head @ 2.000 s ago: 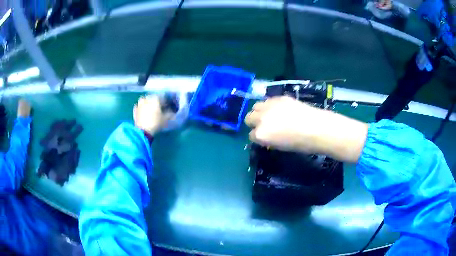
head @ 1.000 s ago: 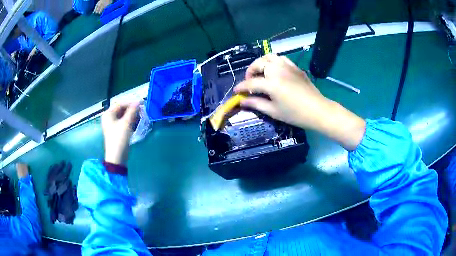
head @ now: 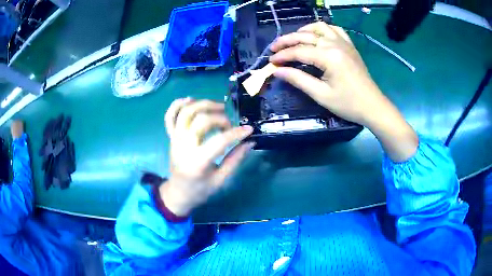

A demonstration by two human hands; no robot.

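Note:
The open black device housing (head: 302,135) lies on the green bench. My right hand (head: 329,70) is over it and pinches the orange-yellow flat cable (head: 258,81), whose pale end points to the left. My left hand (head: 202,151) is blurred, its thumb and forefinger at the housing's front left corner. Whether it holds a small part cannot be seen. A white cable (head: 276,24) runs over the housing's top.
The blue parts bin (head: 173,38) with dark screws stands left of the housing. A clear plastic bag (head: 120,75) lies beside it. Dark strips (head: 58,153) lie on the left, near another person's hand (head: 17,128). A dark cylinder (head: 410,19) hangs at upper right.
My left hand has moved from the clear bag to the housing's front left corner. My right hand still holds the flat cable. The view has shifted, and the housing sits higher in it.

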